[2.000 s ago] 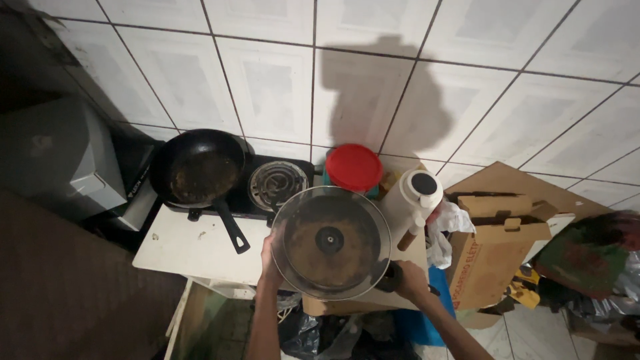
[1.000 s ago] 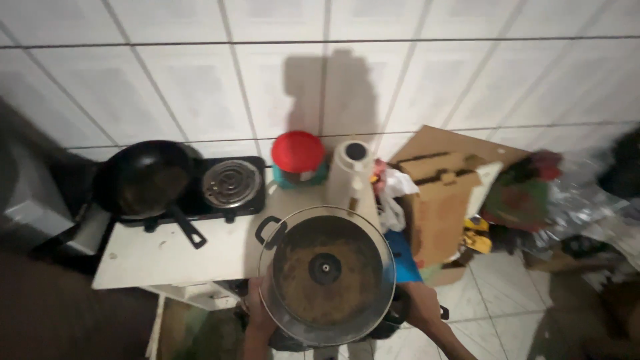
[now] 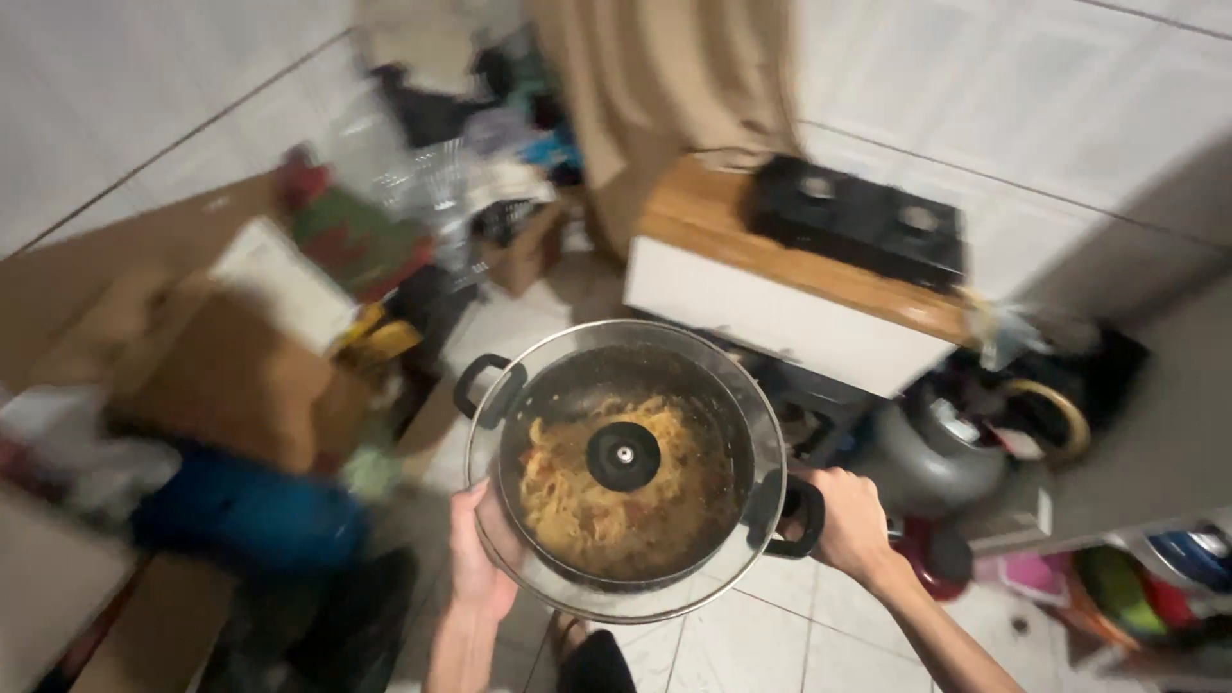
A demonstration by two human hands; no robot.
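A two-handled pot [image 3: 496, 390] under a glass lid [image 3: 626, 602] with a black knob is held out in front of me. Noodles in broth [image 3: 587, 500] show through the glass. My left hand [image 3: 481, 553] supports the pot and lid at their lower left edge, partly seen through the glass. On the right, my right hand [image 3: 847, 520] grips the pot by its black side handle. The other black handle sticks out at the upper left, with no hand on it.
Ahead to the right, a black two-burner stove [image 3: 857, 221] sits on a wood-topped white cabinet [image 3: 780, 313]. A gas cylinder [image 3: 943, 452] stands right of it. Cardboard boxes [image 3: 221, 375], a blue object [image 3: 250, 510] and plastic bags lie left. Tiled floor [image 3: 760, 626] lies below.
The view has swung right, from the counter with frying pan, coil burner and white thermos to the wood-topped cabinet. The pot is still in my hands, and its noodles now show clearly.
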